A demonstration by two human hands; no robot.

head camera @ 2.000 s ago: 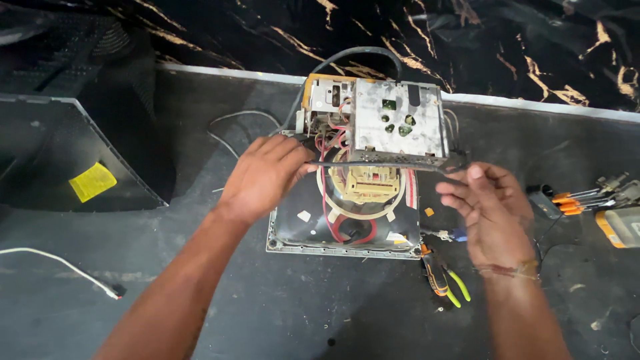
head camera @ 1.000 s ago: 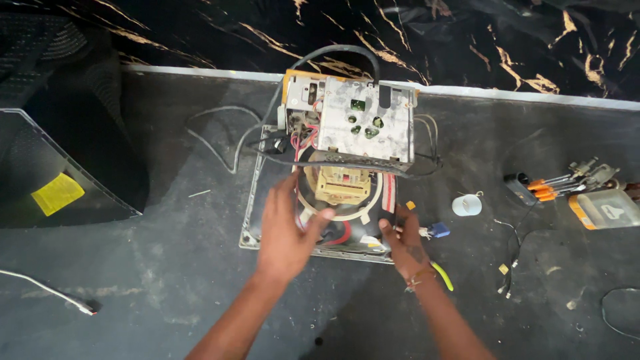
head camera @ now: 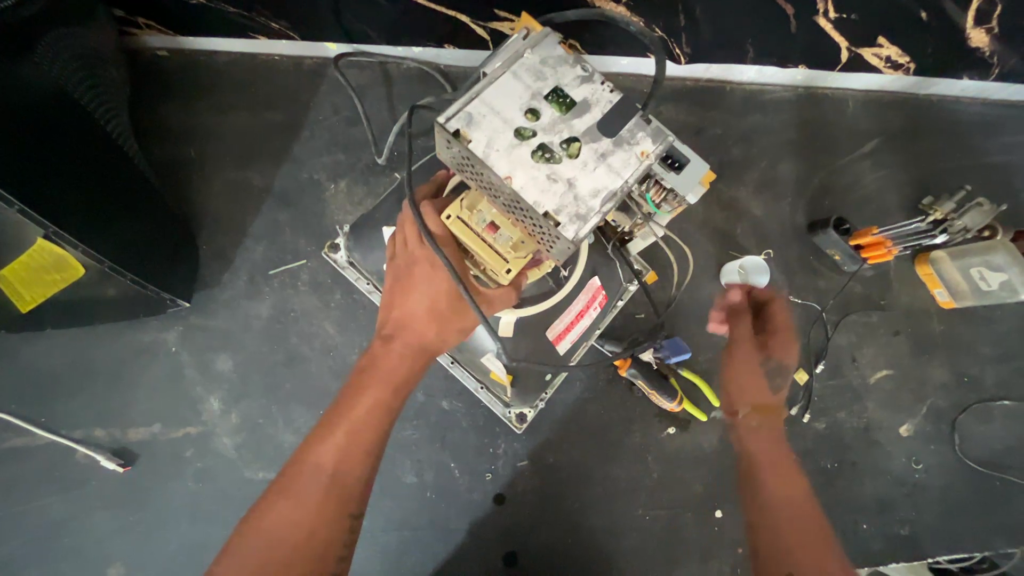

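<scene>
An opened CRT monitor lies face down, its metal chassis box [head camera: 536, 128] above the black picture tube [head camera: 528, 360]. My left hand [head camera: 436, 280] wraps around the cream deflection yoke [head camera: 488, 232] at the tube's neck, a black cable [head camera: 452, 276] running over its fingers. Over on the right, my right hand [head camera: 756, 336] is raised, blurred, with fingertips drawn together just below a small white round tag [head camera: 745, 273]; whether it holds anything cannot be seen. Pliers with yellow-green handles [head camera: 696, 392] and an orange-black handled tool [head camera: 652, 384] lie beside the tube's right corner.
At the left stands a black monitor housing [head camera: 88, 160] with a yellow label. Orange-handled screwdrivers [head camera: 888, 240] and a clear plastic box [head camera: 972, 274] are at the right. Thin black cables [head camera: 820, 344] lie near them. A white cable [head camera: 60, 438] lies at the lower left.
The monitor assembly has turned, so its chassis now sits at a slant. My right hand has left the tube's edge and moved right, while my left hand has gone onto the yoke.
</scene>
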